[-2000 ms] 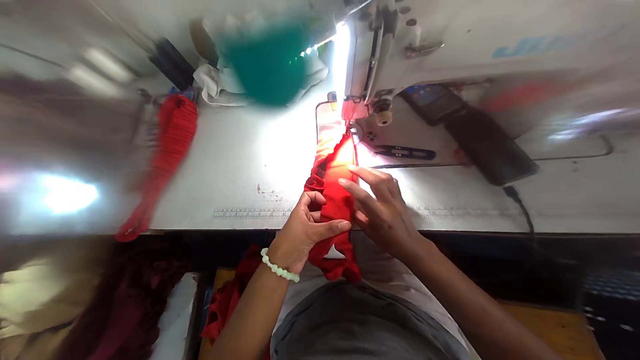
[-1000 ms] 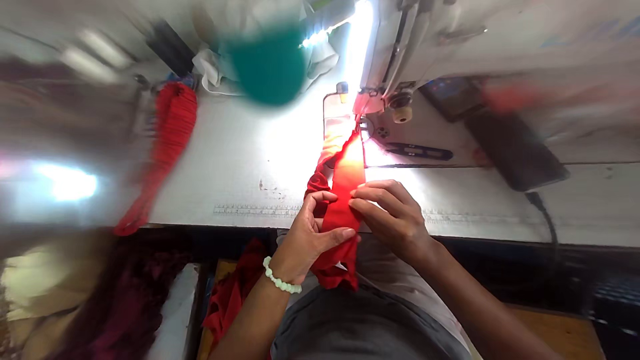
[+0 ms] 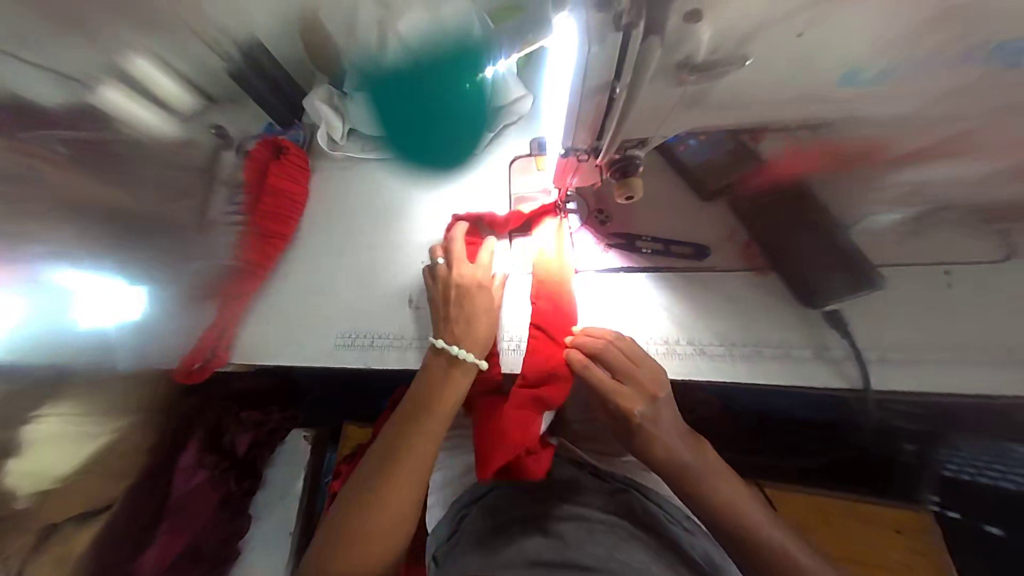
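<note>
A long strip of red fabric (image 3: 552, 320) runs from under the presser foot (image 3: 563, 200) of a sewing machine (image 3: 624, 96) down over the table edge into the lap. My left hand (image 3: 464, 296), with a ring and a beaded bracelet, lies on the strip's left part, fingers bent over the cloth. With thumb and fingertips, my right hand (image 3: 616, 372) pinches the right edge of the strip near the table's front. The lamp's glare washes out the cloth near the needle.
Thread snips (image 3: 660, 246) lie right of the needle, with a dark phone (image 3: 804, 244) on a cable beyond. A gathered red fabric piece (image 3: 268, 216) lies at left. White cloth (image 3: 344, 120) and a blurred green object (image 3: 432, 100) are at the back. A printed ruler (image 3: 376, 342) runs along the front edge.
My left hand has moved up and left from the lower part of the strip, and the cloth's left part is now spread away from the right part. My right hand is lower than two seconds ago.
</note>
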